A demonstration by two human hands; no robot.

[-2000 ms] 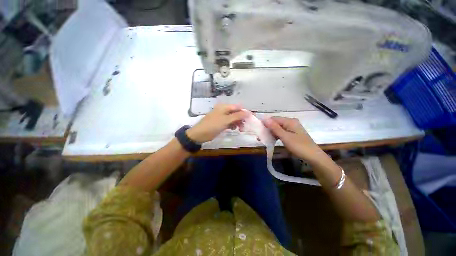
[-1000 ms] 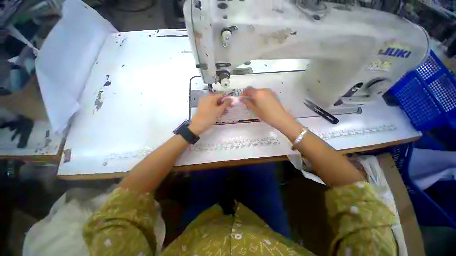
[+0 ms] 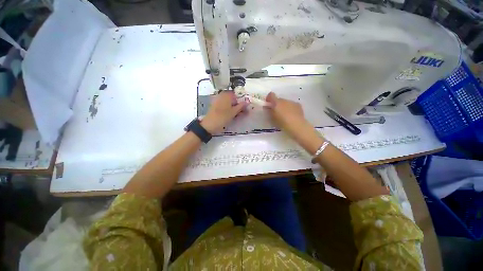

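A narrow white strip [image 3: 256, 100] runs between my two hands just right of the needle area [image 3: 238, 84] of the off-white sewing machine [image 3: 275, 32]. My left hand [image 3: 224, 110] is at the presser foot, its fingertips closed on the strip's left end and hiding the foot. My right hand [image 3: 284, 111] pinches the strip a little further right. The strip's lower part passes behind my right forearm and shows below the table edge. The strip's exact place at the foot is hidden by my fingers.
Dark thread snips [image 3: 343, 121] lie right of my right hand. A blue plastic basket [image 3: 453, 100] is at the table's right end. An upright white sheet [image 3: 61, 63] stands at the left. White cloth [image 3: 53, 246] is heaped below left, and a carton [image 3: 423, 211] with strips is below right.
Both hands have moved from the table's front edge up to the needle area with the strip. Since one second ago, the right hand has shifted slightly right, and the strip now shows between the hands.
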